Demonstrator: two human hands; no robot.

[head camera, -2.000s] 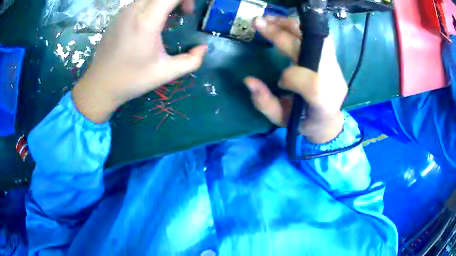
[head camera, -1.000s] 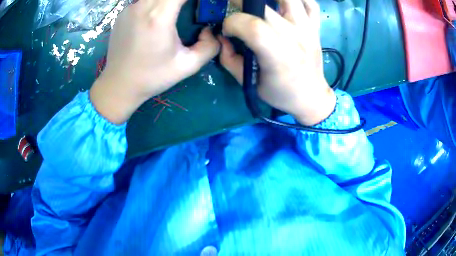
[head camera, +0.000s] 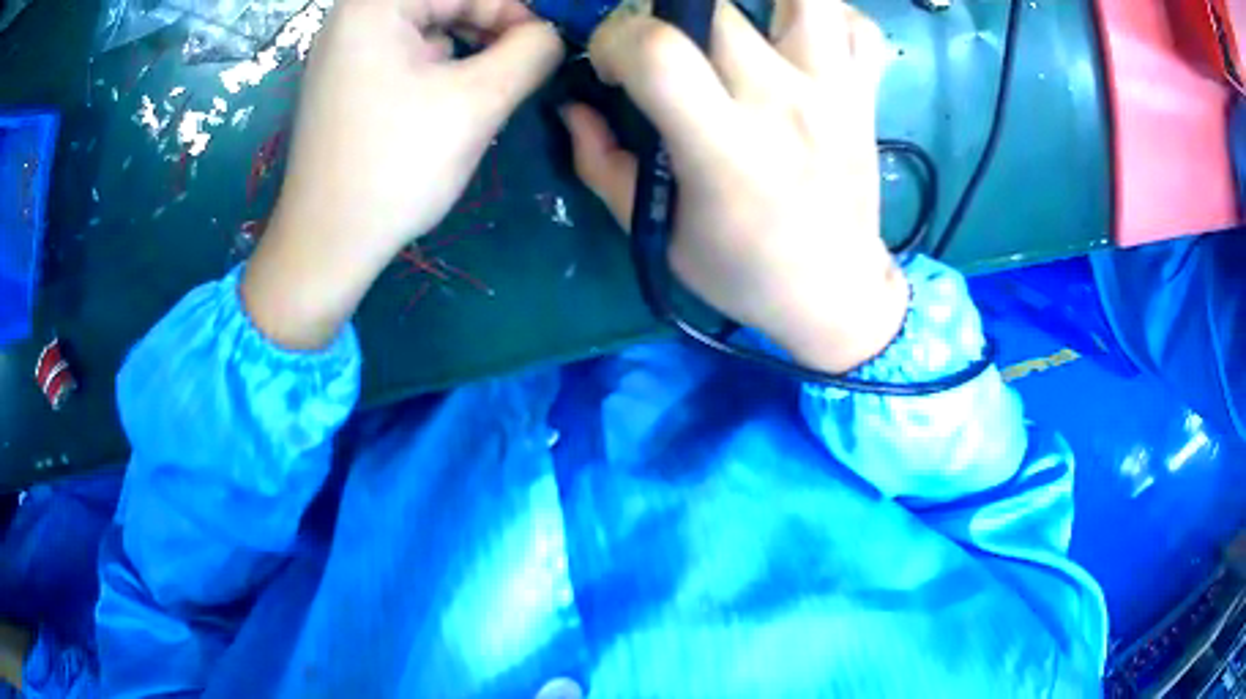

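My right hand is around the black soldering iron, whose cord loops back over my right wrist; its tip is out of view. My left hand is at the top edge with thumb and fingers drawn together; whether they pinch something is too small to tell. The blue block shows only as a sliver between my hands at the top edge. Thin red lead wires lie loose on the dark green bench, below and beside my left hand.
Small pale components and a clear plastic bag lie at upper left. A blue bin and a red-and-white striped piece are at far left. A pink-red mat is at right. A black cord crosses the bench.
Since two seconds ago, my right hand has moved left with the iron, close to my left hand. My left thumb and fingers have closed together. The block is now mostly out of view.
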